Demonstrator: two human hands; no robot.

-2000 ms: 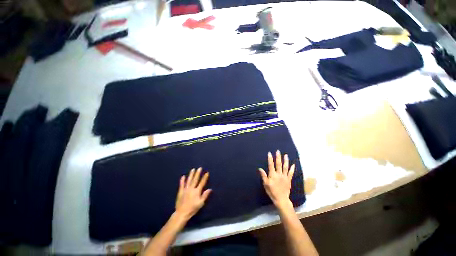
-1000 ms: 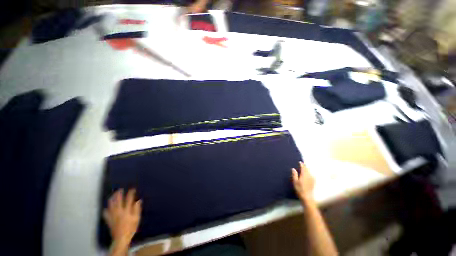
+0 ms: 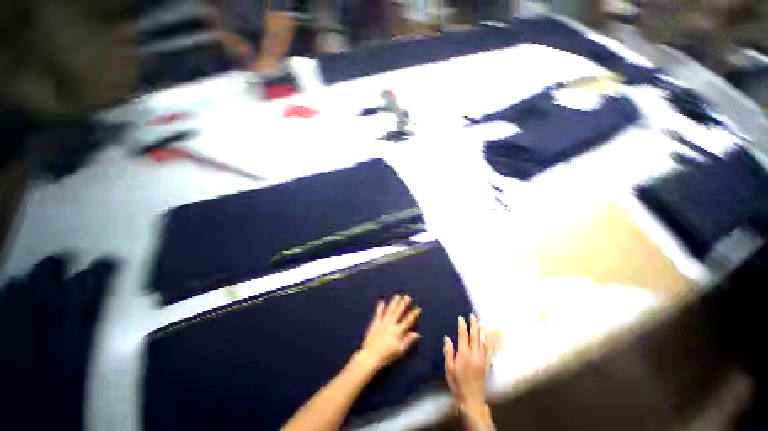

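The near stack of cut panels [image 3: 253,362] lies flat in front of me, dark, with a thin yellowish selvedge line along its far edge. The far stack of cut panels [image 3: 278,219] lies just beyond it, with yellowish lines near its right end. My left hand [image 3: 391,330] lies spread on the right half of the near stack. My right hand [image 3: 467,358] is at the stack's right edge, palm down, fingers pointing away from me. Neither hand grasps anything. The picture is blurred.
Fabric shears [image 3: 501,195], blurred, lie right of the stacks. Folded dark cloth [image 3: 564,130] lies beyond them, with another dark pile [image 3: 707,198] at the right. The cutting machine [image 3: 394,114] stands mid-table. Shaped dark pieces [image 3: 50,337] lie left. A person's arm [image 3: 275,38] shows across the table.
My left hand has moved from the near stack's left end to its right half. My right hand stays by the right edge, now lower in view. The view has tilted, and the other person's arm shows more.
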